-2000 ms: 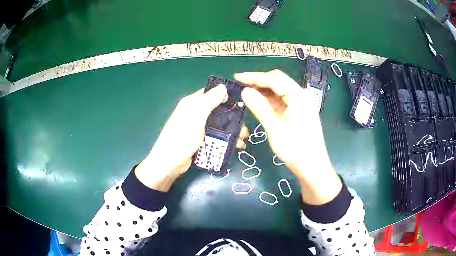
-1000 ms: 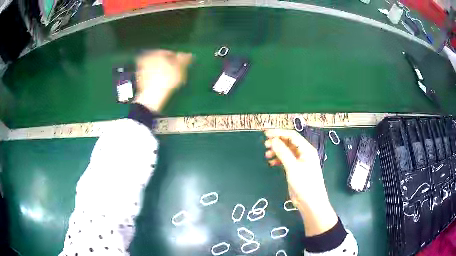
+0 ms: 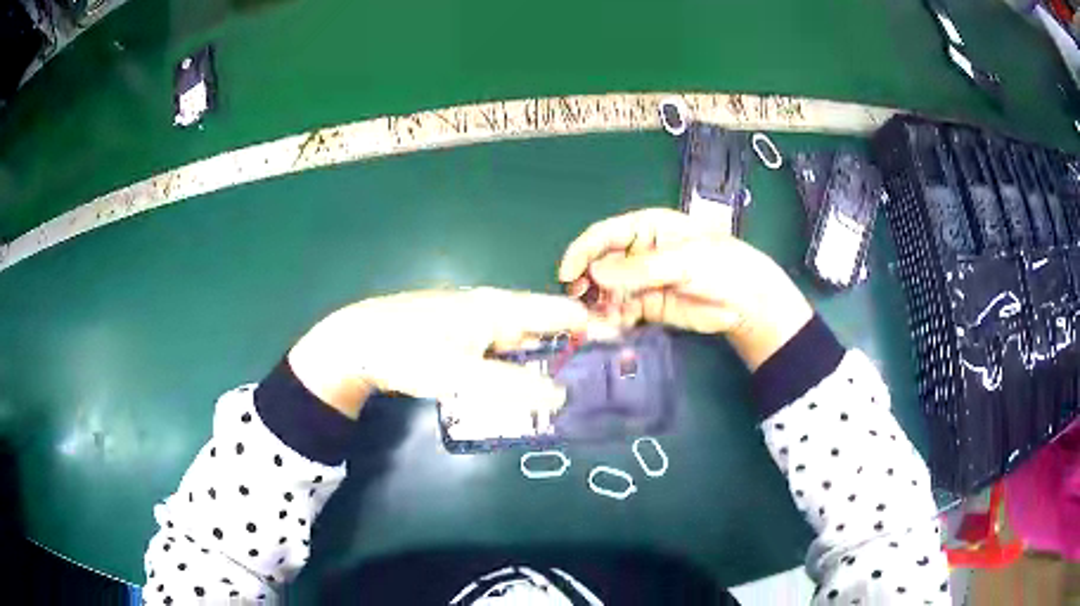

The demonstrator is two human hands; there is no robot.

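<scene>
A dark phone housing (image 3: 616, 385) lies sideways low in front of me, its pale keypad end to the left and its grey-purple upper part, somewhat blurred, to the right. My left hand (image 3: 438, 343) is over the keypad end and grips the housing. My right hand (image 3: 687, 278) is above the upper end, its fingertips pinched on a small dark part (image 3: 589, 291) with reddish wire near it. The fingertips of both hands meet there and partly hide it. White rings (image 3: 611, 481) lie on the bench just below the housing.
More phone housings (image 3: 714, 178) (image 3: 842, 225) lie at right, with white rings (image 3: 767, 150) near them. A tall stack of black trays (image 3: 936, 320) stands at far right. A pale stained strip (image 3: 474, 122) crosses behind. Another phone (image 3: 193, 89) lies beyond it at left.
My left hand has come back from the far belt and now holds a phone housing. My right hand has moved in to meet it, pinching a small part. The view has tilted down.
</scene>
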